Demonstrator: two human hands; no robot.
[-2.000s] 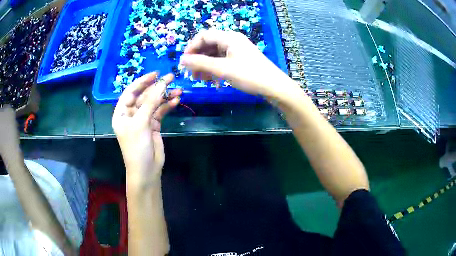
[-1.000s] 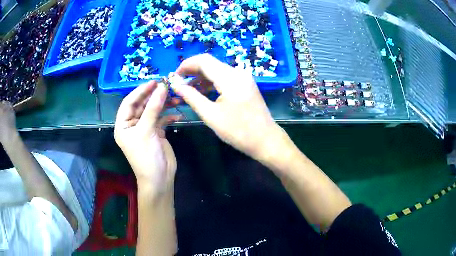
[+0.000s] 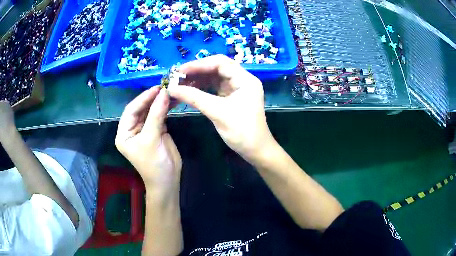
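Note:
A small wired unit [image 3: 164, 83] with a brass-coloured part is pinched between the fingertips of my left hand [image 3: 152, 135], just in front of the large tray's near edge. My right hand [image 3: 232, 102] holds a small white plastic part [image 3: 176, 77] between thumb and forefinger, against the unit. The fingers hide most of the unit, and its lead cannot be made out. Loose light-blue, white, black and a few pink plastic parts [image 3: 257, 42] lie in the large blue tray [image 3: 200, 76] beyond my hands.
A smaller blue tray [image 3: 75, 57] and a cardboard box [image 3: 35, 95] of dark and red parts stand at left. A person's arm [image 3: 30, 170] and a red stool [image 3: 137, 200] are at lower left. A clear blister tray [image 3: 345, 50] holds wired units [image 3: 345, 82] at right.
My right hand has come from over the large tray to my left hand, and both now meet at the unit. Since one second ago they shifted only slightly.

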